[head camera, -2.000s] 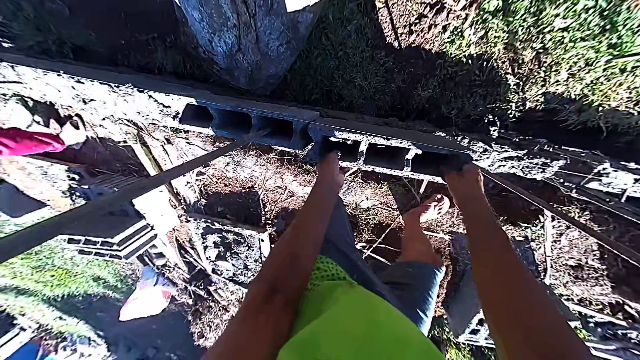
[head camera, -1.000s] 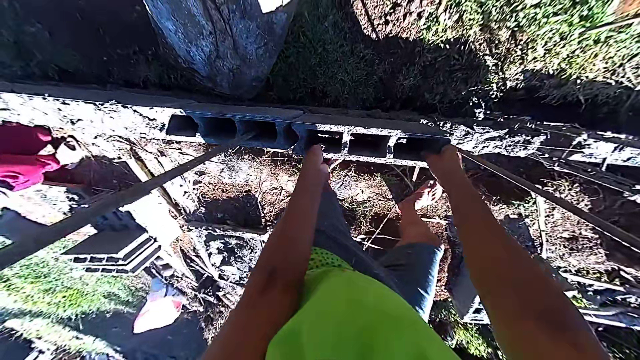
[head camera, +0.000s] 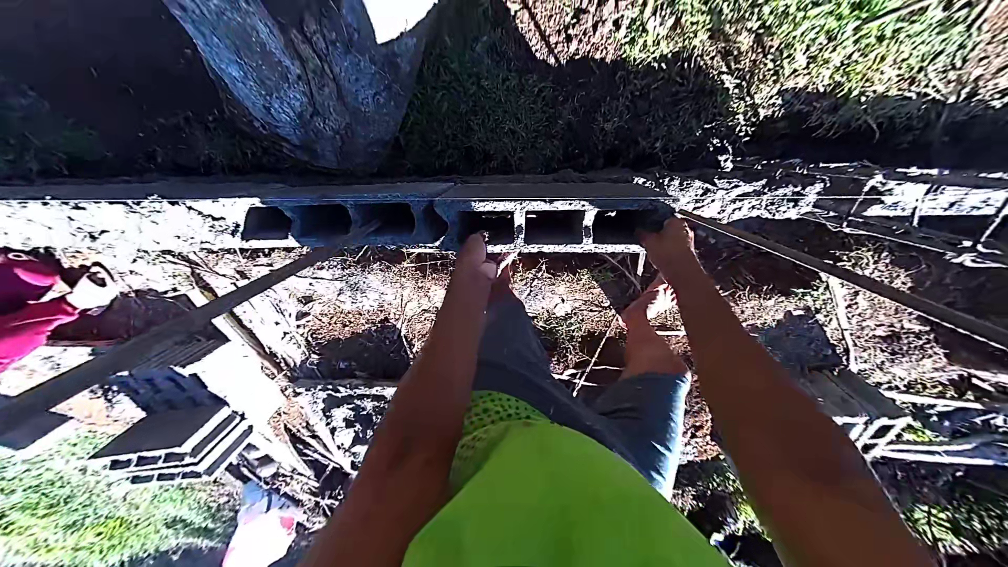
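Note:
A hollow concrete block (head camera: pixel 554 206) lies in line on the block wall, its open cells facing up. My left hand (head camera: pixel 477 258) grips its near edge at the left end. Around the block's right end, beside a steel rebar, my right hand (head camera: pixel 668 238) is closed, its fingertips partly in shadow. Another hollow concrete block (head camera: pixel 354 201) sits against the left end of the held one. A thin string line (head camera: pixel 181 199) runs along the far edge of the wall.
Long bars (head camera: pixel 197 315) slant down on both sides of me. Beyond the wall stands a tree trunk (head camera: pixel 323 87). Stacked concrete blocks (head camera: pixel 173 445) lie at lower left. A person in a red garment (head camera: pixel 31 303) is at the left edge. Rebar cages (head camera: pixel 917 201) run along the right.
Both hands have stayed on the same block, which shows no plain shift along the wall. The view has drifted slightly.

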